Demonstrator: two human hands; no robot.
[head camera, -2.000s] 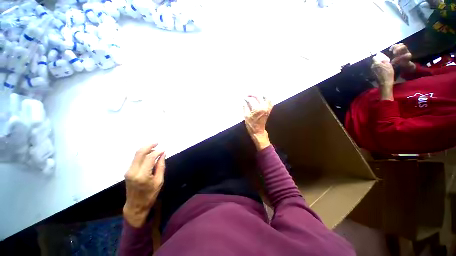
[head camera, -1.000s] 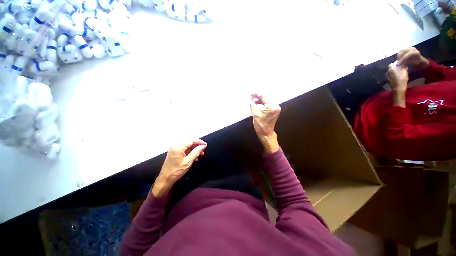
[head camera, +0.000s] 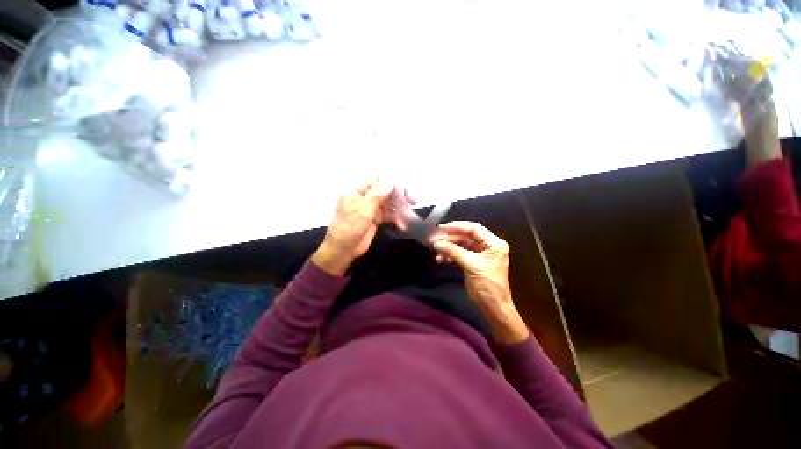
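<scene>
My left hand (head camera: 358, 219) is at the table's front edge, its fingertips pinching a small whitish piece that is mostly hidden and washed out by glare. My right hand (head camera: 479, 259) is just right of it, slightly lower, with thumb and forefinger closed on a narrow translucent grey strip (head camera: 422, 227). The strip spans between the two hands, and a pale end of it sticks up to the right. Both hands are bare, close together and in front of the dark gap below the edge.
White table (head camera: 290, 167). Clear bag of white pieces (head camera: 132, 114) at left; blue-striped pieces (head camera: 228, 24) at upper left. More bagged pieces (head camera: 685, 61) at upper right, with another person's hand (head camera: 757, 101). Below: carton of bluish strips (head camera: 206, 329) and an open brown carton (head camera: 632, 289).
My hands have come together, with a grey strip now showing between them. The view has turned right, and the other person's hand is now at the bagged pieces.
</scene>
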